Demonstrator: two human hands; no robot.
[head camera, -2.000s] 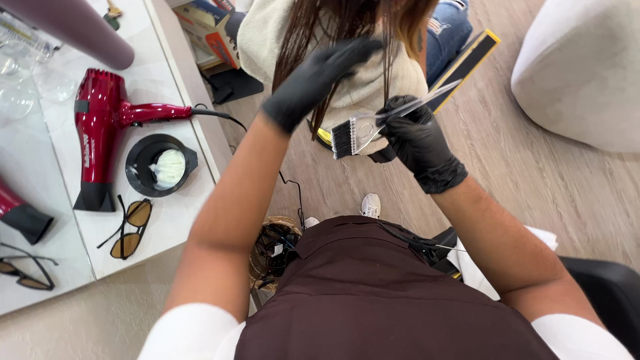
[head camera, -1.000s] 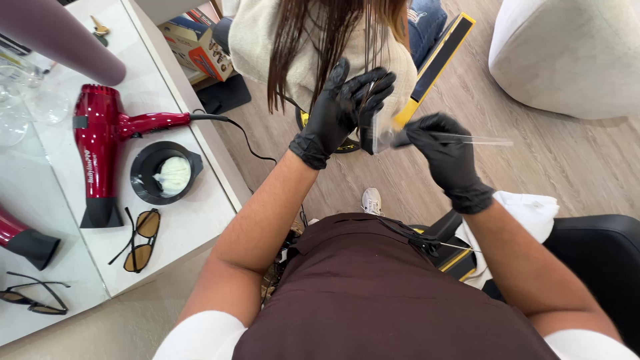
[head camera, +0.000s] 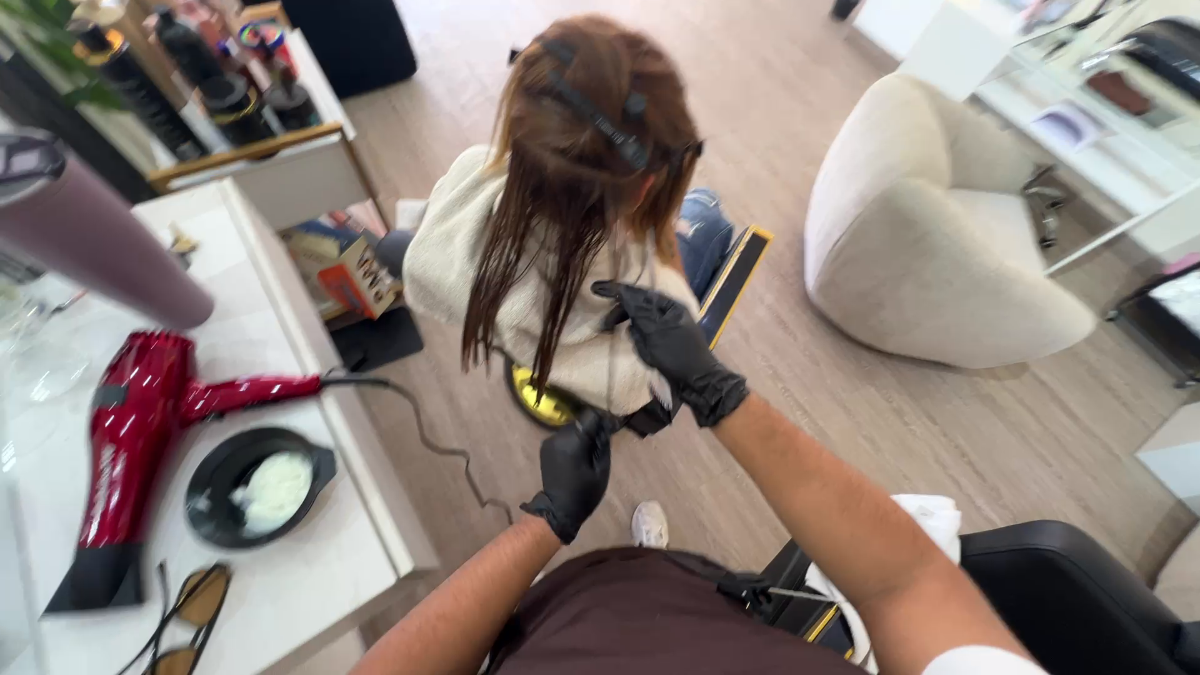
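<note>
A seated person with long brown hair (head camera: 525, 244), clipped up with dark hair clips (head camera: 600, 117), faces away under a light towel or cape (head camera: 450, 225). My black-gloved left hand (head camera: 574, 473) is low behind the person's back, its fingers closed on the end of a thin strand. Higher and to the right, my gloved right hand (head camera: 670, 342) is beside that strand, index finger stretched across it; whether it holds anything is hidden. On the white table at left, a black tint bowl (head camera: 202, 502) holds pale cream (head camera: 278, 489).
A red hair dryer (head camera: 131, 441), sunglasses (head camera: 202, 600) and a mauve tumbler (head camera: 103, 244) share the white table (head camera: 366, 553). The dryer's cord (head camera: 427, 436) hangs over its edge. A cream armchair (head camera: 900, 253) stands right; a black chair (head camera: 1059, 591) is lower right.
The view has tilted up, showing the person's head. My hands, close together one second ago, are apart, the left lower on the strand. The tint brush seen two seconds ago cannot be made out now.
</note>
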